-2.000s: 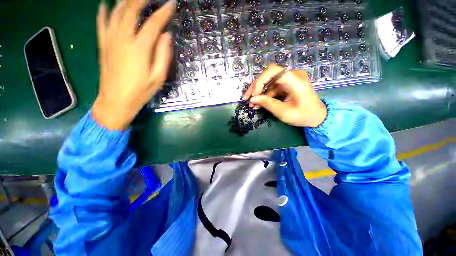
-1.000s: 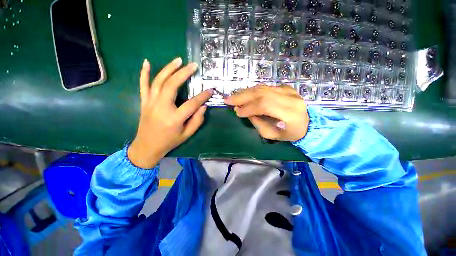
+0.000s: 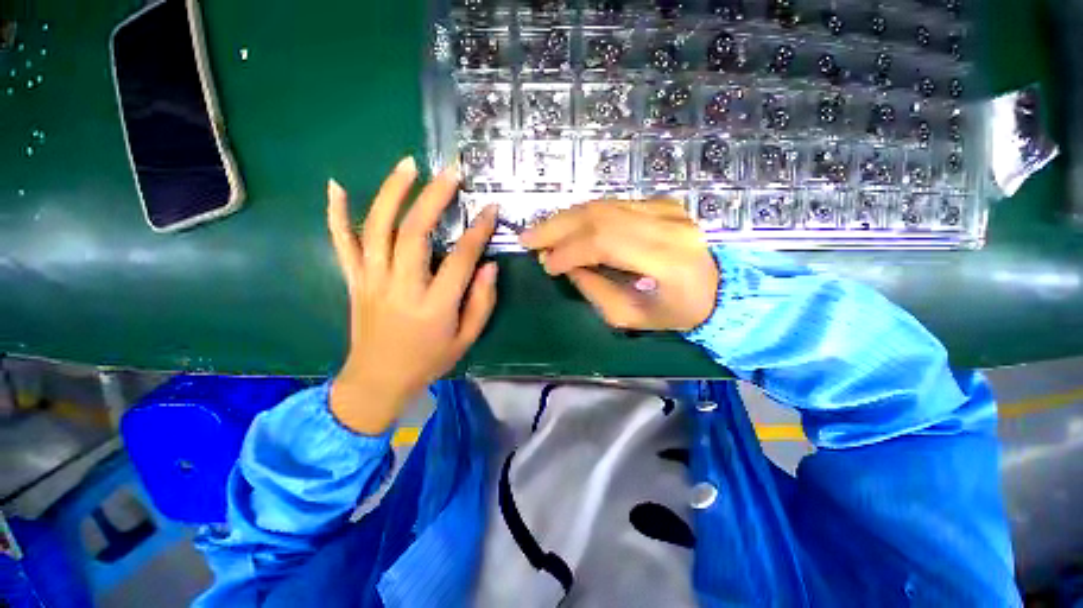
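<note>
The clear blister tray [image 3: 713, 241] lies in front of me, with rows of pockets holding round dark units [image 3: 715, 157]. My left hand [image 3: 410, 285] is at its near left corner, fingers spread, index fingertip on the near edge of the corner pocket. My right hand [image 3: 635, 261] is beside it over the near edge, fingers closed on thin tweezers. Their dark tip [image 3: 508, 223] shows between the two hands, close to the left index finger. A pinkish end shows at the right palm. Whether the tip holds a part is too small to tell.
A smartphone [image 3: 176, 119] lies left of the tray on the green bench mat [image 3: 297, 107], with tiny white bits [image 3: 33, 83] beyond it. A small silvery bag [image 3: 1019, 140] lies right of the tray. A blue stool [image 3: 196, 445] stands below the bench at left.
My right hand has moved left from the black heap to the tray's near left corner. My left hand has come down to the same corner. The view has shifted. The heap no longer shows.
</note>
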